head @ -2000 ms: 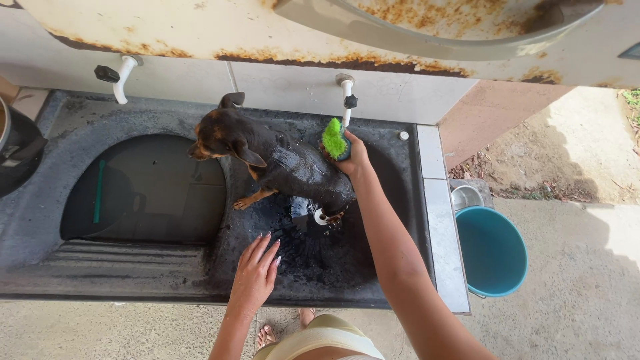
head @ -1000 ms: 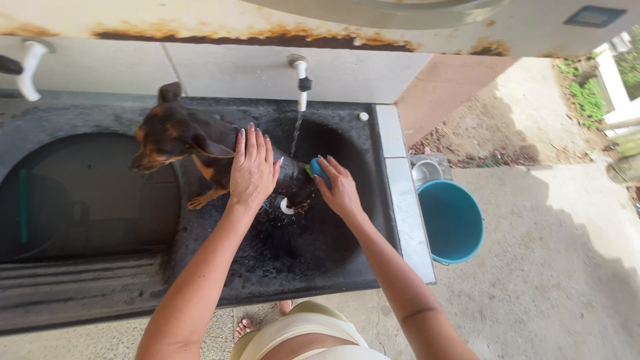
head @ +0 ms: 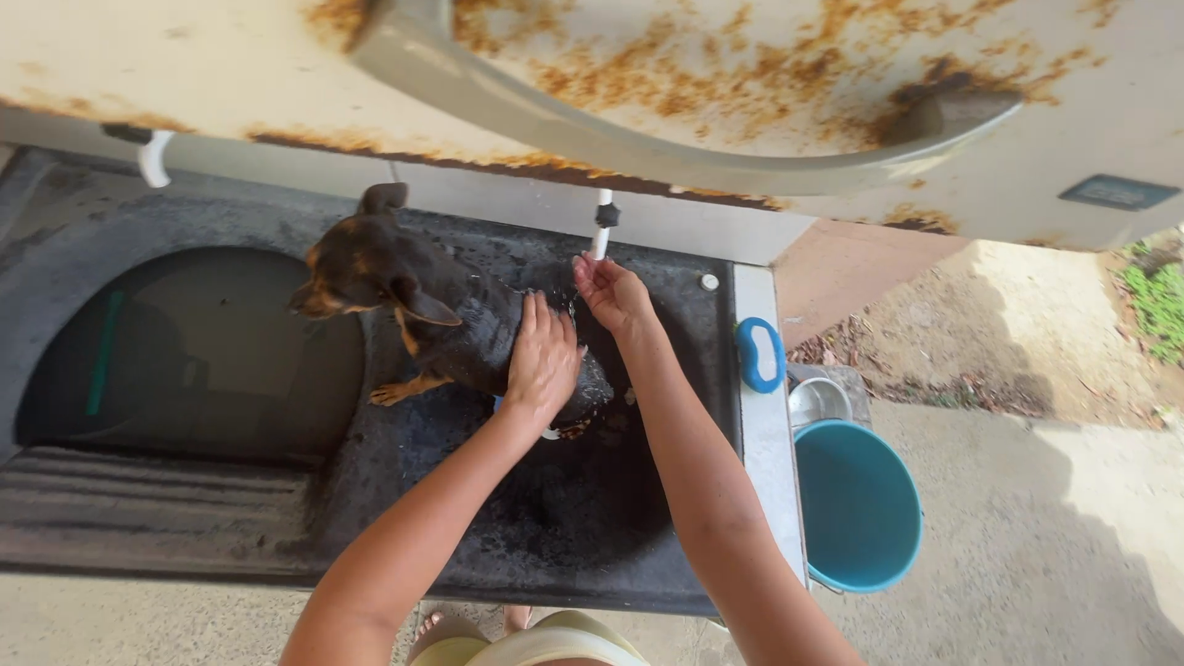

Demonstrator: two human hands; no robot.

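Note:
A small black-and-tan dog [head: 462, 324] with wet fur sits in the right basin of a dark laundry sink [head: 518, 573], facing left. My left hand [head: 543, 356] rests flat on the dog's back, fingers extended, holding nothing. Under the white tap [head: 602, 227], my right hand [head: 610, 289] is cupped palm up, its fingers slightly curled and apart, with water running off it. On the tiled ledge right of the basin lies a blue brush [head: 760, 355], its white-centred back upward; its bristles are hidden. Part of a white object shows below the dog's rump.
Standing water and a green strip [head: 104, 351] are in the left basin. A second white tap [head: 154, 159] is above it. A rusty white appliance [head: 647, 102] overhangs the sink's back. Beyond the right ledge stand a teal bucket [head: 858, 507] and a metal bowl [head: 820, 401].
My right hand has let go of the brush, which now lies on the ledge, and has moved to the tap. My left hand, off the dog in the oldest frame, is on its back.

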